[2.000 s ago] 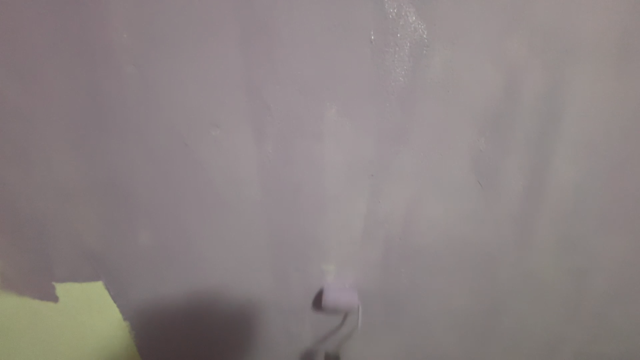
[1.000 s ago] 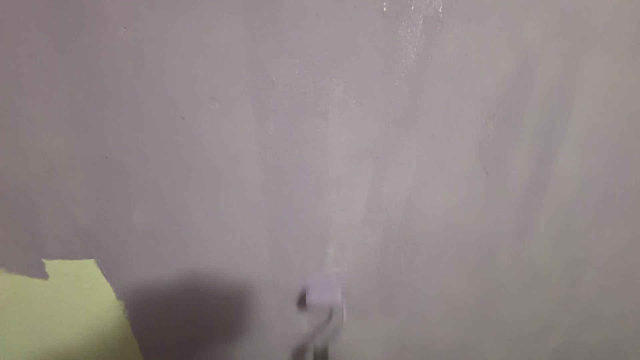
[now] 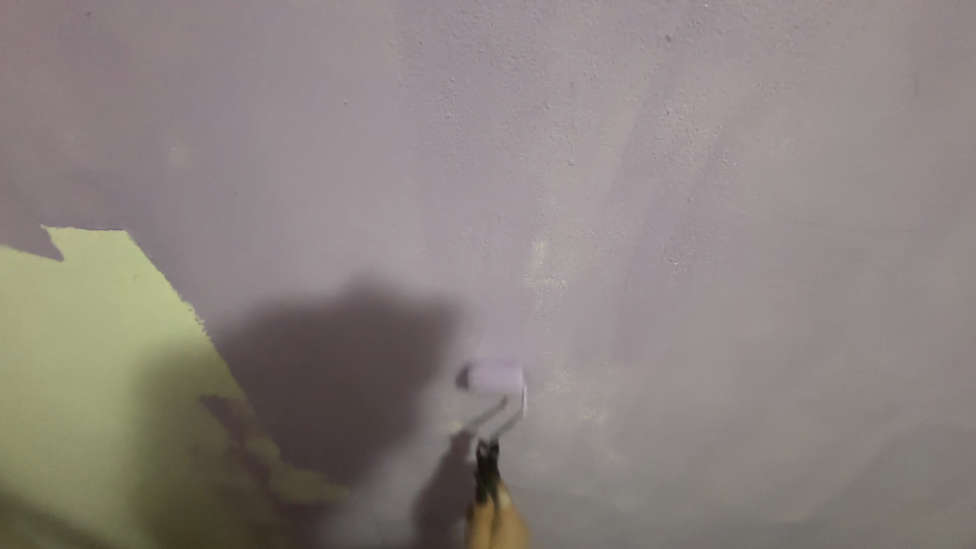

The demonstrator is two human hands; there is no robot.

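Observation:
Low in the middle of the head view, my right hand is closed around the black handle of a small paint roller. The roller's light purple sleeve lies against a painted wall, above the hand. A thin wire frame joins sleeve and handle on the sleeve's right side. Only the fingers and part of the hand show at the bottom edge. My left hand is out of view.
A yellow-green area with a ragged border covers the wall's lower left. A broad dark shadow falls left of the roller. Pale yellowish spots show through the purple above it.
The hand and more of the roller handle have come into view at the bottom. The view has shifted, showing more of the yellow-green area and the shadow.

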